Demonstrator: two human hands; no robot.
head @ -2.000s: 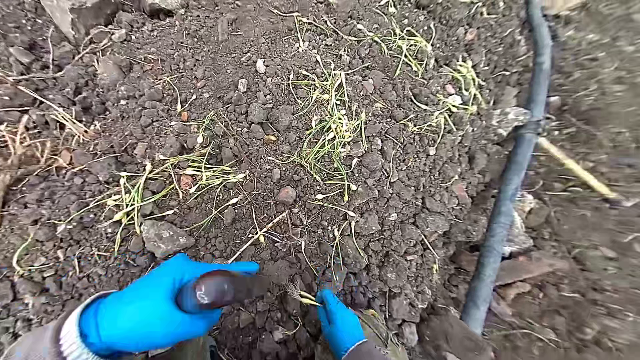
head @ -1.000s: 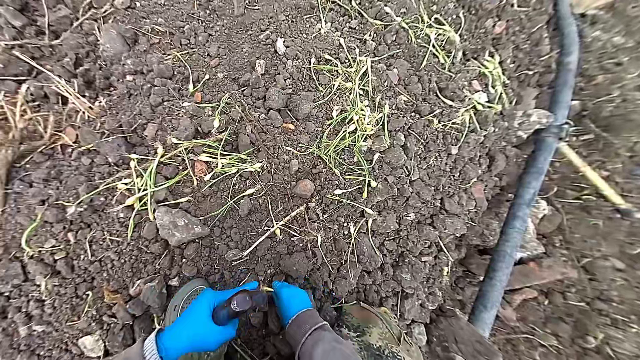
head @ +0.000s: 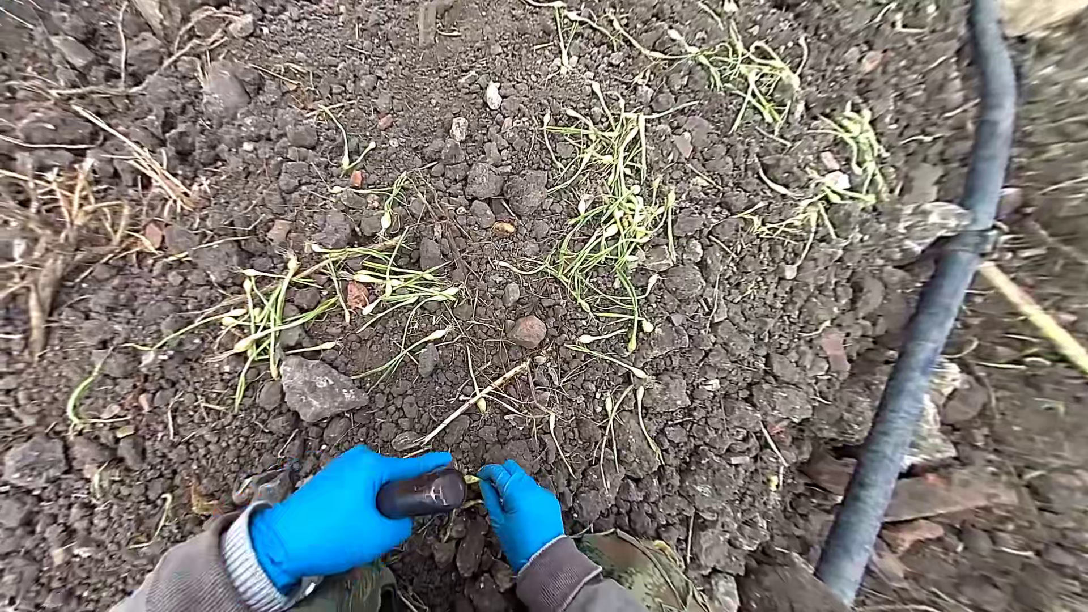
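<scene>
Both hands wear blue gloves at the bottom of the head view. My left hand (head: 336, 518) is closed around a dark rounded tool handle (head: 422, 493); the tool's working end is hidden. Just right of the handle's end, my right hand (head: 523, 514) pinches a small yellowish sprouted bulb (head: 473, 480) at its fingertips. Beyond the hands, loose green seedlings with pale bulbs lie on the dark soil: one bunch (head: 272, 314) to the left, a larger one (head: 612, 212) at the centre, others (head: 752, 72) at the upper right.
A grey stone (head: 319, 389) and a dry stalk (head: 476, 401) lie in front of my hands. A dark hose or pipe (head: 926, 323) runs down the right side, with a yellowish stick (head: 1033, 314) beyond it. Dry roots (head: 55, 229) lie at the left edge. My camouflage-clad knee (head: 637, 569) shows below.
Since two seconds ago my hands have come closer together. The dark handle, raised over the soil then, is now beside my right hand's fingertips.
</scene>
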